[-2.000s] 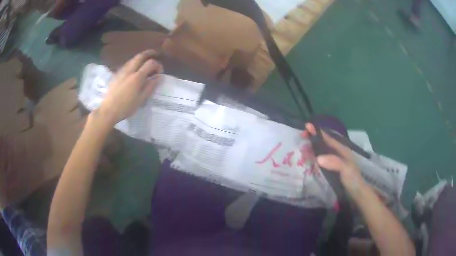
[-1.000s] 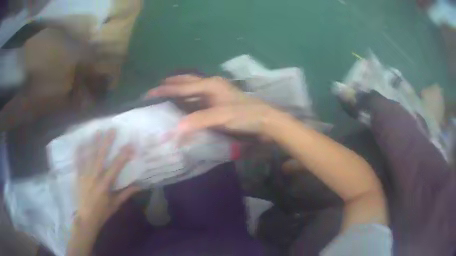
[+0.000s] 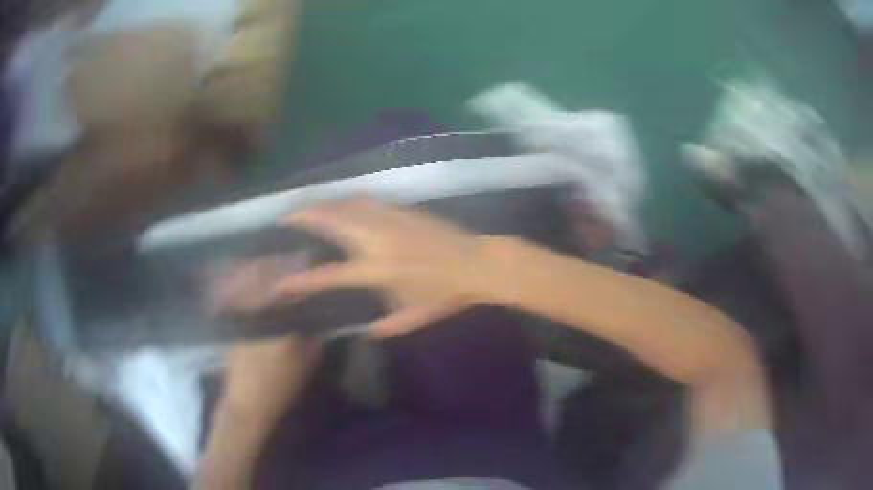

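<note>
A long dark strip, likely a black panel, lies across my purple-clothed lap, badly blurred. A white band, probably newspaper, runs along its far part. My right hand is over the strip's middle with fingers spread; whether it touches is unclear. My left hand is a faint, blurred patch at the strip's left part, seemingly under or behind it; only the forearm shows clearly. Crumpled newsprint shows at the strip's right end.
Green floor lies beyond my knees. Brown cardboard pieces are at the upper left. At the right, another person's dark sleeve reaches toward more crumpled paper. A pale sheet hangs at the lower left.
The white newspaper under my hands is now mostly covered by the dark strip. My right hand has shifted slightly right and down; my left hand has become mostly hidden.
</note>
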